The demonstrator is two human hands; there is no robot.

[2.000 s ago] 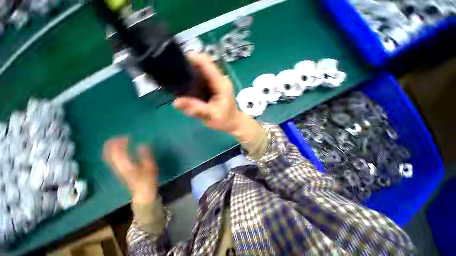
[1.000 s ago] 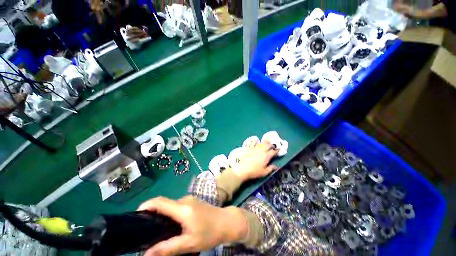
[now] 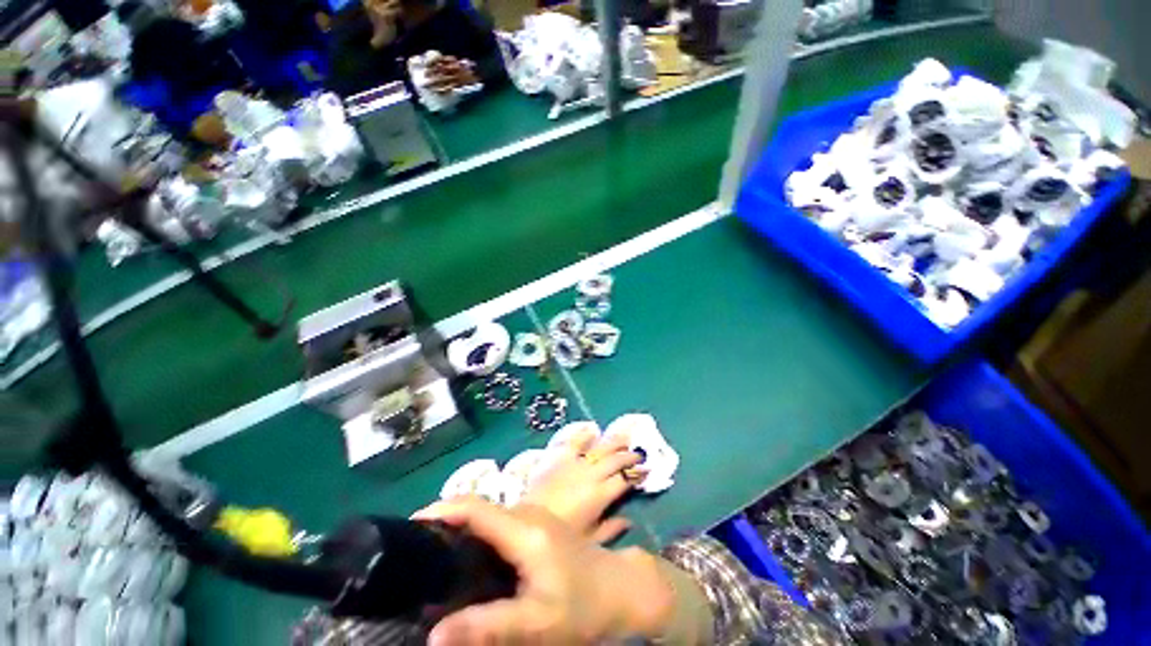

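Observation:
A short row of white housings (image 3: 650,452) lies near the table's front edge. My left hand (image 3: 583,483) lies over the row, its fingers on the housing at the right end; its thumb and any grip are hidden. My right hand (image 3: 543,574) is shut on the black electric screwdriver (image 3: 401,568), held sideways in front of my left wrist, its cable end pointing left. A metal screw feeder (image 3: 385,379) stands behind. Two dark ring boards (image 3: 547,410) and several small round parts (image 3: 567,338) lie right of it.
Dense rows of white housings (image 3: 82,562) stand at left. An upper blue bin (image 3: 871,297) of loose housings and a lower blue bin (image 3: 1054,442) of grey plates are at right. A black cable (image 3: 95,379) crosses the left side. People work across the line.
The view has shifted. My left hand and the housing row have moved left along the table, closer to the ring boards. My right hand still holds the screwdriver low in front.

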